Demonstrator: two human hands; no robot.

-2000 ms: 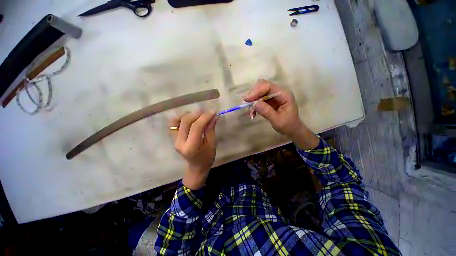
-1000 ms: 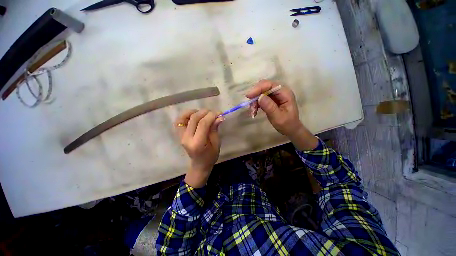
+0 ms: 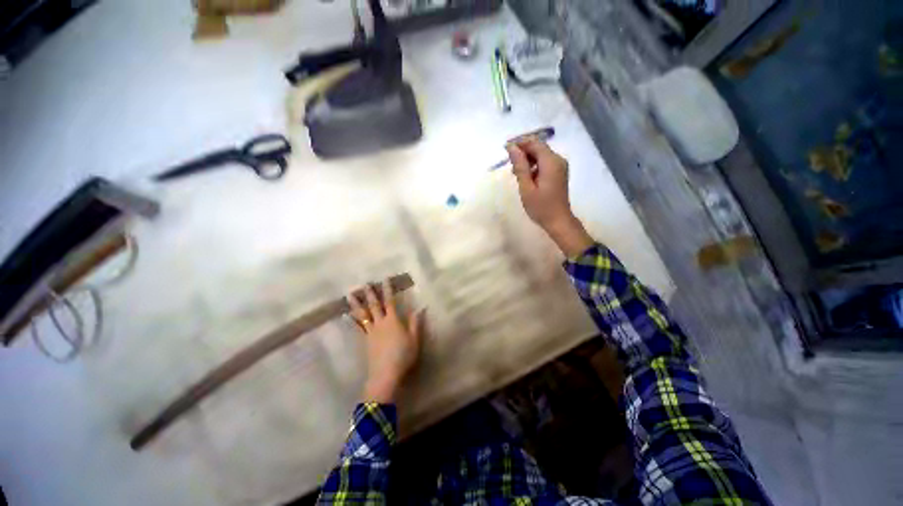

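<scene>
The brown curved ruler (image 3: 255, 348) lies on the white cloth-covered table (image 3: 213, 242). My left hand (image 3: 384, 336) lies on its right end, fingers spread over it, not closed round it. My right hand (image 3: 540, 183) is over the table's right part, fingers pinched on a slim marking pen (image 3: 498, 165); its thin end shows left of the fingertips, the rest is hidden. The dark thread snips (image 3: 545, 132) lie just beyond the fingertips, partly covered. A bright-blue chalk piece (image 3: 452, 201) lies left of this hand.
Black fabric shears (image 3: 233, 158) and a dark iron (image 3: 363, 119) stand beyond the ruler. A long black bar (image 3: 59, 237) and a pale cord loop (image 3: 67, 321) lie at left. A green-and-white stick (image 3: 501, 79) is near the far right edge.
My left hand has let go of the pen and moved down onto the ruler. My right hand has moved away towards the snips with the pen. The view has shifted, showing more of the far table.
</scene>
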